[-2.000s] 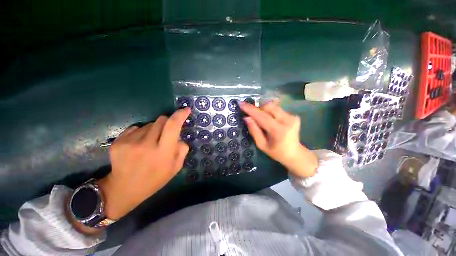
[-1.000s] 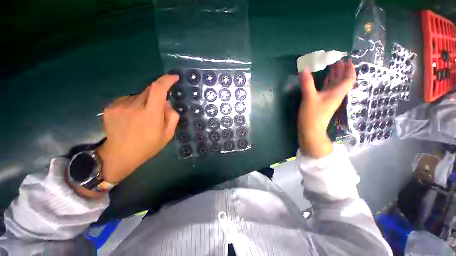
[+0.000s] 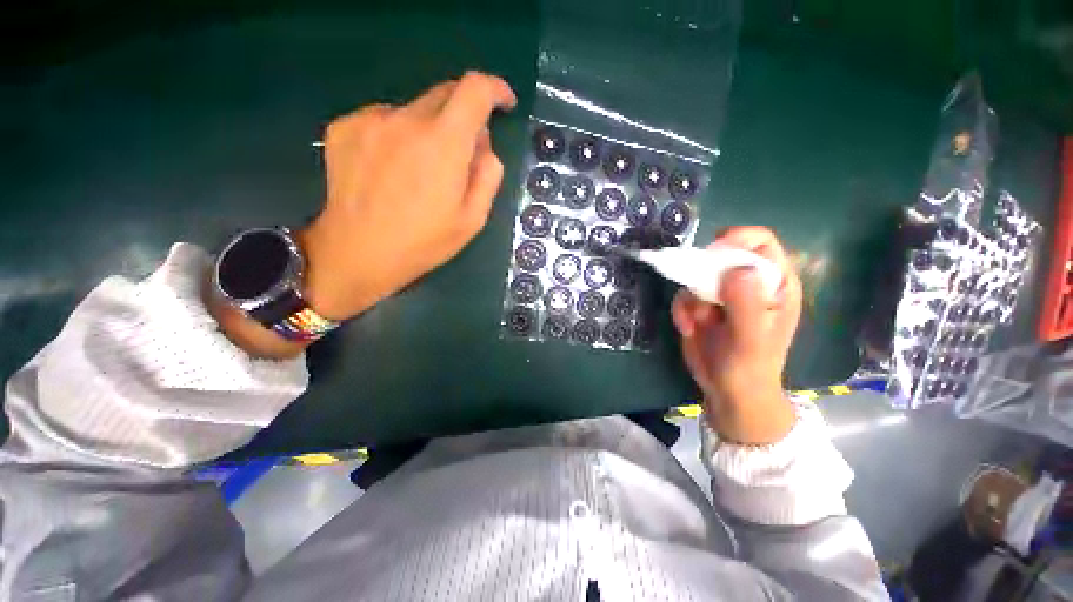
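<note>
Rows of small black discs with pale spoked centres (image 3: 579, 191) lie on a clear plastic bag (image 3: 635, 71) in front of me. My right hand (image 3: 753, 335) grips a white squeeze bottle (image 3: 700, 268), its dark thin tip pointing left over the middle rows of discs. Whether the tip touches a disc is unclear. The bottle and hand cover some discs at the lower right. My left hand (image 3: 406, 188), with a watch on the wrist, is left of the discs, fingers bent and holding nothing visible.
Filled bags of discs (image 3: 959, 294) are stacked at the right on the dark green work surface (image 3: 847, 141). A red-orange tray (image 3: 1061, 253) is cut off by the right edge. Yellow-black tape and a blue item show below the bench edge.
My right hand has taken hold of the squeeze bottle and brought it left over the discs. My left hand has come off the discs. The whole view has shifted.
</note>
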